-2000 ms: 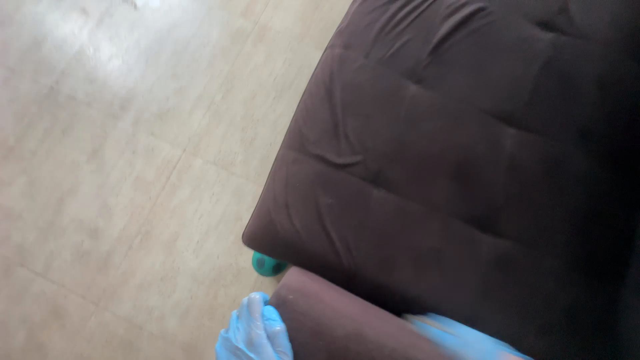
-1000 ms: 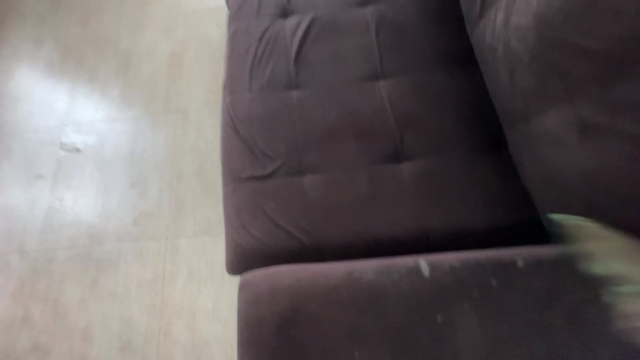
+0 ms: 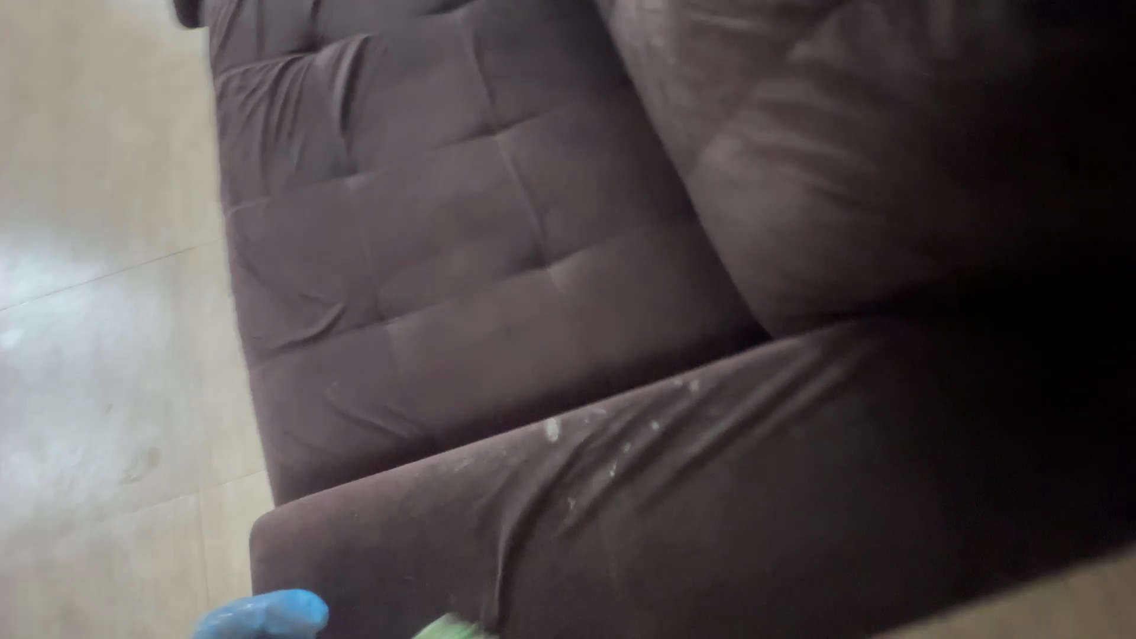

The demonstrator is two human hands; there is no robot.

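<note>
A blue glove covers my left hand [image 3: 266,614], which shows only in part at the bottom left, against the front end of the sofa's armrest [image 3: 710,506]. Whether its fingers hold anything is hidden. The armrest's dark brown fabric has creases and several whitish spots [image 3: 552,429]. At the bottom edge, right of this hand, the tip of a light green thing [image 3: 451,627] overlaps the armrest; its kind is unclear. My right hand is out of view.
Beyond the armrest lies the tufted seat cushion [image 3: 453,222], with the sofa's backrest [image 3: 799,169] on the right. Pale floor [image 3: 106,373] runs along the left, and another piece of it shows at the bottom right.
The view has shifted along the sofa. My right hand, gloved at the armrest two seconds ago, is out of view. A blurred greenish thing was at the right one second ago; a green tip now shows bottom centre.
</note>
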